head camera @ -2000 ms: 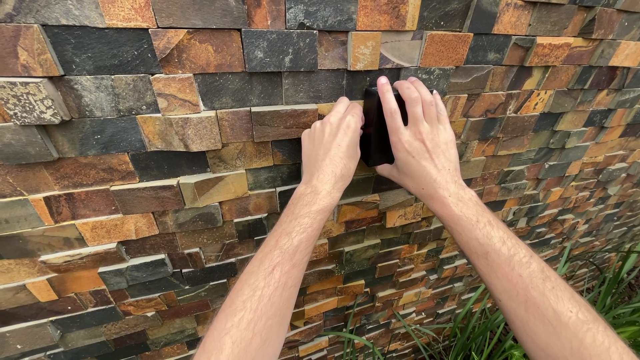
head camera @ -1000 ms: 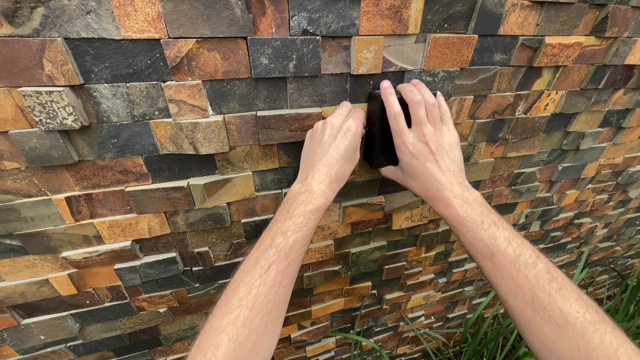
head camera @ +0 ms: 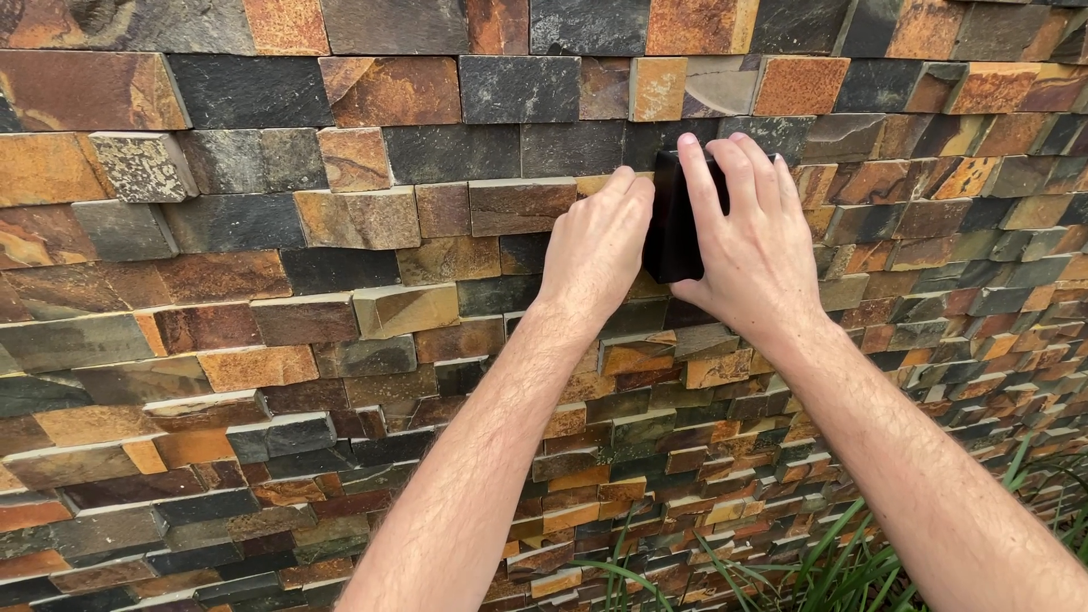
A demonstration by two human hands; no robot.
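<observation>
A black box-shaped object (head camera: 676, 225) sits against the stacked-stone wall (head camera: 501, 89), right of the view's middle. My right hand (head camera: 752, 234) grips it, fingers over its top and front, thumb at its lower edge. Close against its left side is my left hand (head camera: 599, 238), fingers curled with the knuckles up. The fingertips of the left hand are hidden, so whether they pinch something small or touch the box's side cannot be told. Much of the box's front lies behind my right hand.
Stone blocks in rust, grey and tan jut out by differing depths, with uneven edges all around both hands. One speckled block (head camera: 140, 166) sticks out at the upper left. Long green grass blades (head camera: 837, 557) grow along the wall's foot at the lower right.
</observation>
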